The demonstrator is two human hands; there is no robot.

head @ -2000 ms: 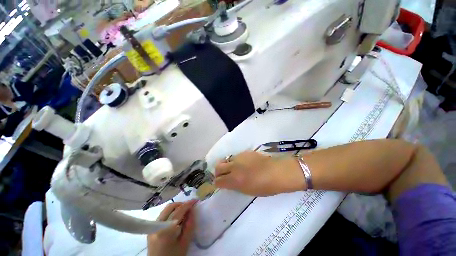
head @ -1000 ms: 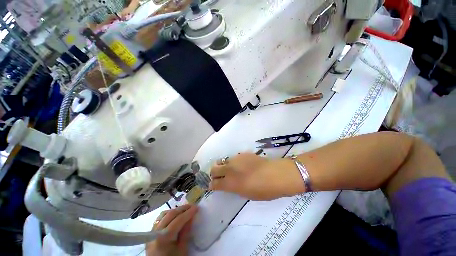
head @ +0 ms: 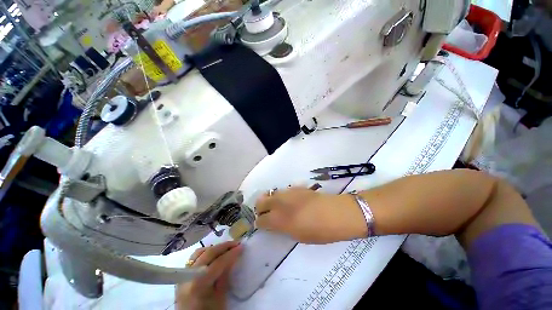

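Note:
The cream-white sewing machine head (head: 339, 60) fills the upper middle, tilted in view. My right hand (head: 290, 215), with a bracelet at the wrist, has its fingers bent at the right side of the needle area. My left hand (head: 209, 275) is low in the picture, partly behind the pale curved lever, its fingertips just below a small brass-coloured piece (head: 240, 228) at the foot. White fabric or surface lies left of my left hand; I cannot tell which. Whether either hand grips cloth is hidden by the fingers and machine.
Black thread snips (head: 344, 172) lie above my right wrist. A wooden-handled awl or screwdriver (head: 369, 123) lies by the machine pillar. The white table has a ruler scale (head: 433, 145) and a tape measure at its far corner. A red tray (head: 487, 30) stands at the upper right.
The view swung so the machine shifted left, then slightly back right. Both hands have stayed close to the foot, with small finger shifts. A thread now shows down the machine's front.

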